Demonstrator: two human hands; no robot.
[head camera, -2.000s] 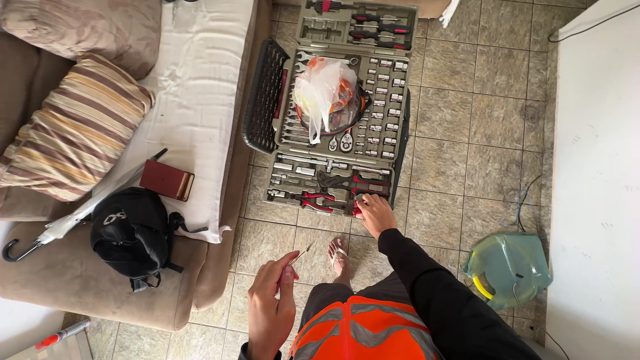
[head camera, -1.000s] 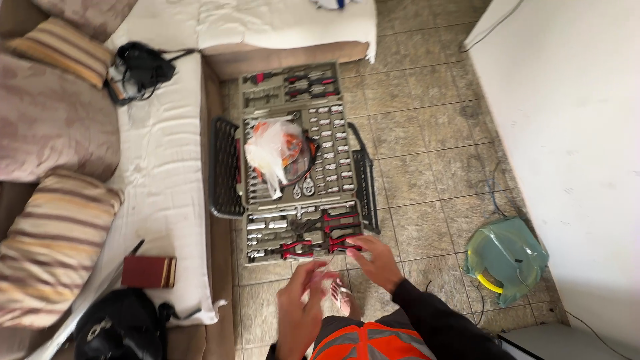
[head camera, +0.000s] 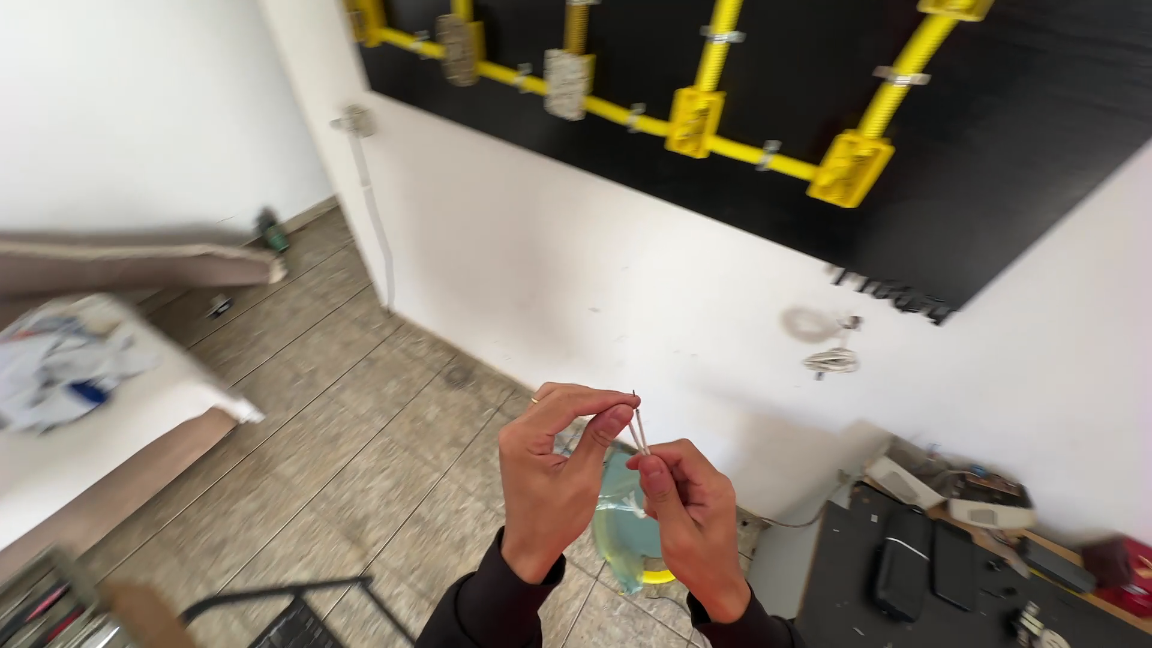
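Note:
Two thin pale wires (head camera: 638, 432) stand close together between my hands, low in the middle of the view, with a dark or bare tip at the top. My right hand (head camera: 691, 522) grips their lower part between thumb and forefinger. My left hand (head camera: 560, 468) pinches near their upper ends with thumb and forefinger. Above, a black wall panel (head camera: 576, 148) carries yellow corrugated conduit (head camera: 630, 117) held by metal clamps, and yellow electrical boxes (head camera: 695, 121). Two of the boxes have pale or speckled covers (head camera: 566, 85).
A wall outlet with a cable (head camera: 358, 121) is at left, and a coiled white cable (head camera: 832, 361) hangs below the panel. A black-topped table (head camera: 850, 576) holds phones and parts. Beneath my hands is a greenish translucent bag (head camera: 621, 531). The open tool case (head camera: 45, 598) lies lower left.
The view has swung from the tool case and sofa to the wall panel. My right hand, at the tool case two seconds ago, is now beside my left hand, on the wires.

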